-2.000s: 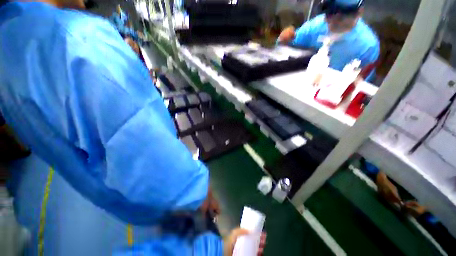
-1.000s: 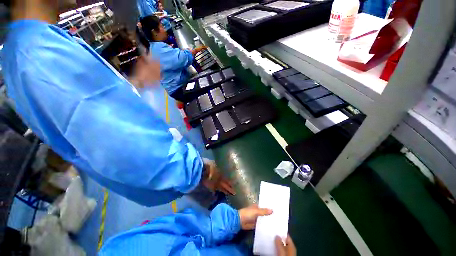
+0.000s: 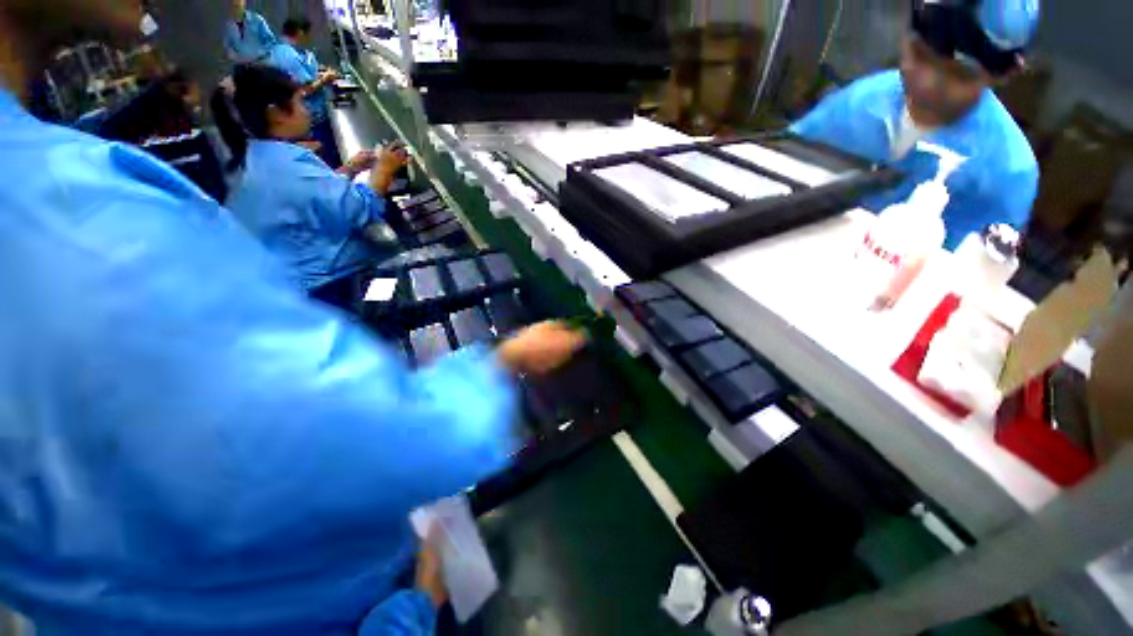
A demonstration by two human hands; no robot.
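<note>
My left hand [image 3: 430, 565] is at the bottom, partly hidden behind another person's blue sleeve. It holds a white rectangular sheet or thin stack [image 3: 465, 559], tilted over the dark green bench edge. My right hand is not in view. Beyond the sheet, black phone trays [image 3: 565, 416] with dark and pale slabs in their slots lie along the bench. The other person's blurred hand [image 3: 544, 348] is over these trays.
A person in blue [image 3: 224, 398] fills the left side. A small bottle [image 3: 742, 613] and crumpled white piece [image 3: 683, 594] stand near the slanted post [image 3: 982, 572]. The white shelf [image 3: 795, 336] holds stacked trays [image 3: 733, 211], bottles and red-white boxes. Another person is behind it.
The white sheet and my left hand are further left and lower in the picture. My right hand has left view. The other person's arm now reaches across the trays. The view has swung.
</note>
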